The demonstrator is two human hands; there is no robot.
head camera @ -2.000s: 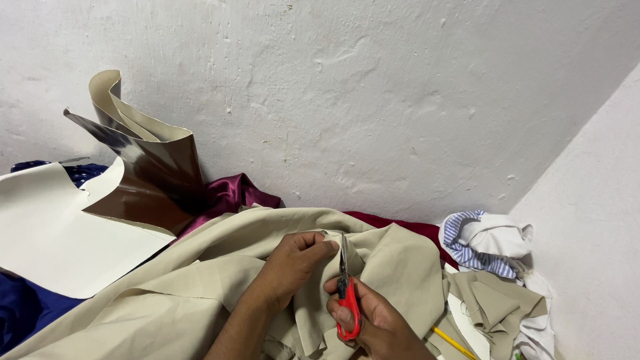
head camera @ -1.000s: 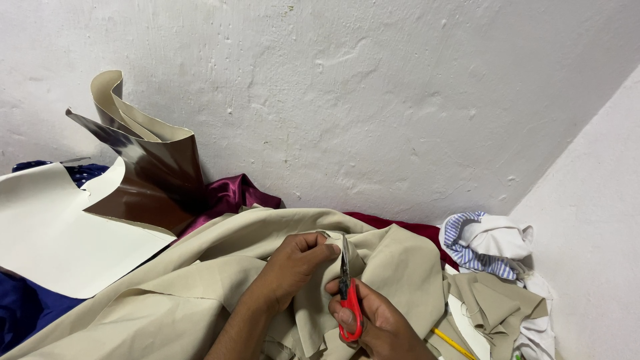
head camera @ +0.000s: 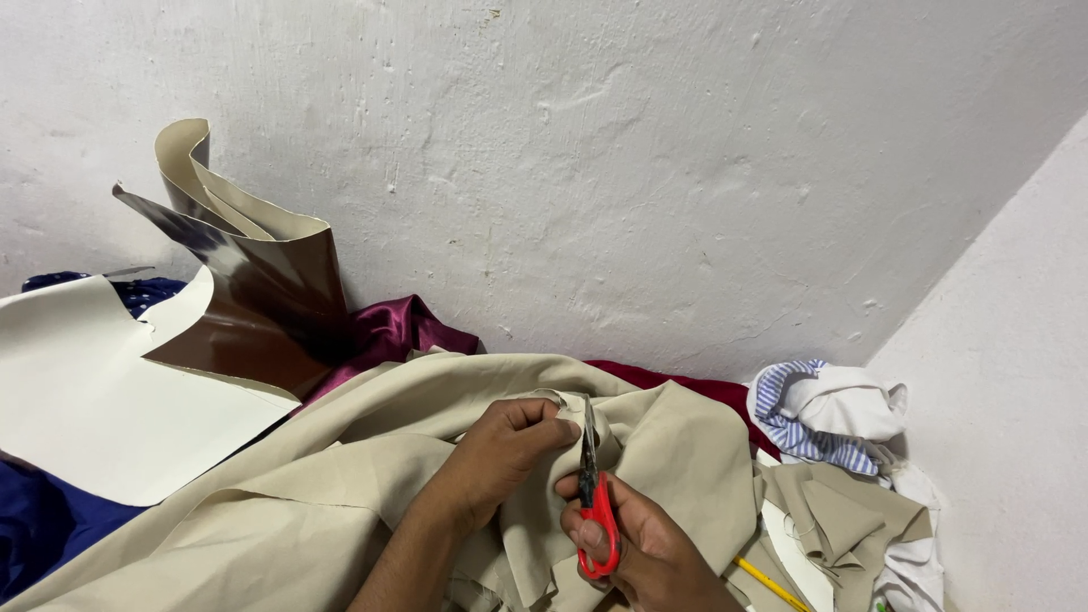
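Note:
Beige cloth (head camera: 680, 450) lies in wide folds across the lower middle. My left hand (head camera: 501, 455) pinches an edge of this cloth between thumb and fingertips. A pair of scissors with red handles (head camera: 601, 531) is held in my right hand (head camera: 646, 544), its blades pointing up and away from me. The blades look nearly closed and stand just right of my left fingertips, against the pinched cloth. Whether any cloth lies between them I cannot tell.
White sheet material (head camera: 110, 408) and a curled brown glossy sheet (head camera: 263, 314) lie at the left, near maroon satin (head camera: 391, 331) and blue cloth (head camera: 51, 518). At the right are white and striped cloth (head camera: 837, 408), beige scraps (head camera: 833, 518) and a yellow pencil (head camera: 769, 585). A rough wall (head camera: 595, 170) rises behind.

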